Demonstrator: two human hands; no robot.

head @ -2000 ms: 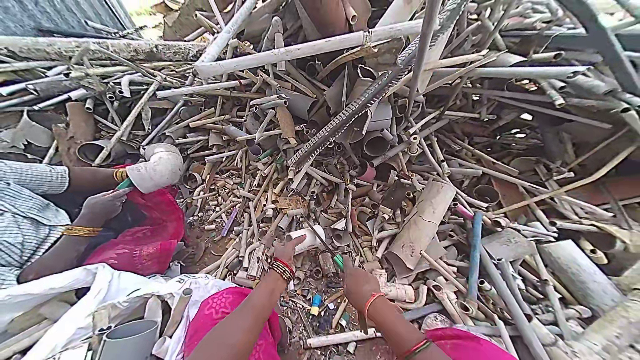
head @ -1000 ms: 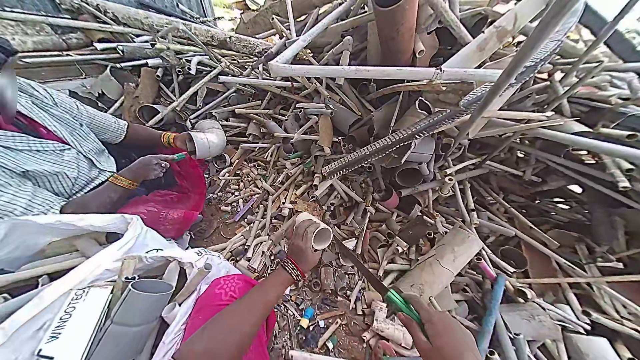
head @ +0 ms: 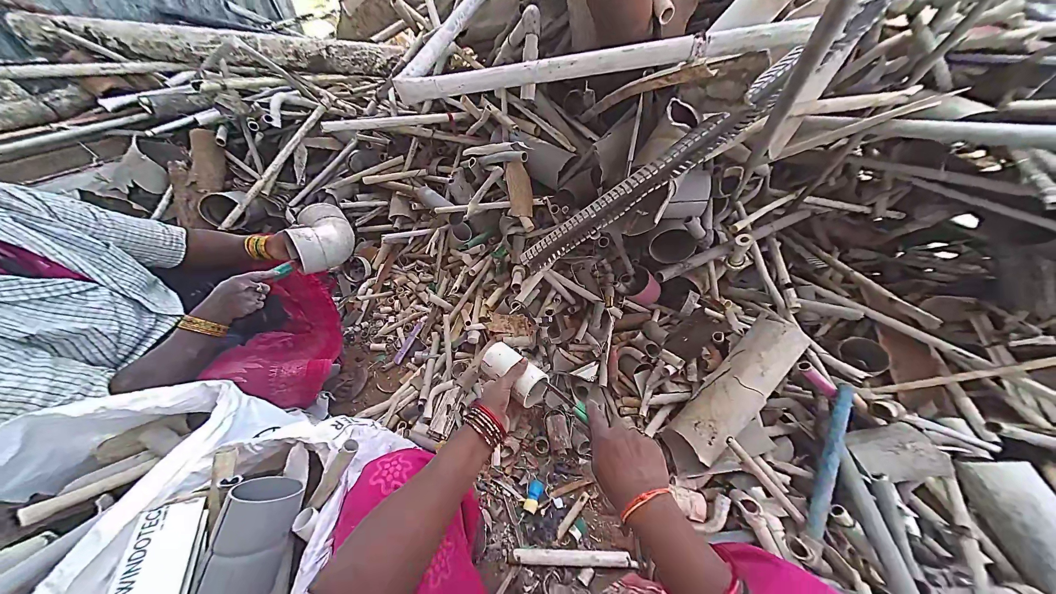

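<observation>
My left hand (head: 502,398) holds a short white plastic pipe piece (head: 513,373), tilted with its open end toward the right. My right hand (head: 620,450) grips the green handle (head: 582,411) of a knife, whose blade reaches to the rim of the pipe piece. Below the hands lies a small blue and yellow plastic piece (head: 534,495) among scraps. Many short pipe offcuts (head: 450,309) surround both hands.
A co-worker at left holds a grey pipe elbow (head: 320,238) and a green-handled tool. White sacks (head: 239,412) with pipe pieces stand lower left. A dark ridged strip (head: 652,177) slants over the pipe heap. A broken wide pipe (head: 734,392) lies right.
The pipe piece in my left hand has turned, its open end now lower. My right hand with the knife has moved left, close to the pipe.
</observation>
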